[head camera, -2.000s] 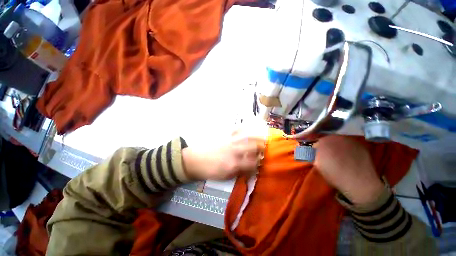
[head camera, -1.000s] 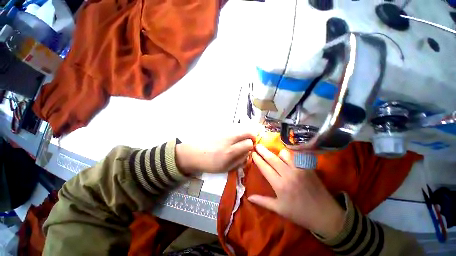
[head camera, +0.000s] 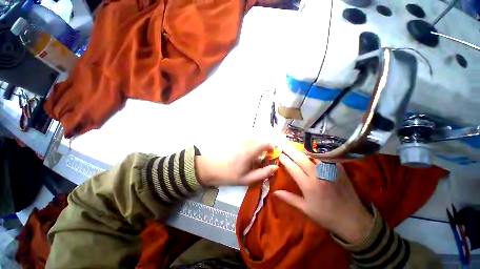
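The rust-orange garment piece (head camera: 295, 226) lies under the white sewing machine head (head camera: 337, 68) and hangs over the near table edge. A pale wavy strip (head camera: 258, 210) runs along its left side. My left hand (head camera: 237, 164) pinches the fabric edge left of the needle area, thumb and fingers together. My right hand (head camera: 321, 197) lies flat on the fabric with fingers spread, its fingertips close to my left fingers by the lit spot. The presser foot and needle are hard to make out in the glare.
A larger rust-orange garment (head camera: 152, 52) lies on the table at the upper left, beside a bottle (head camera: 50, 50). Snips (head camera: 460, 236) lie at the right edge. A printed ruler (head camera: 208, 214) runs along the near edge. Darker orange fabric (head camera: 39, 236) lies below the table.
My right hand has come from beside the machine head onto the fabric near the needle. My left hand, blurred two seconds ago, now pinches the edge. The view has shifted slightly.
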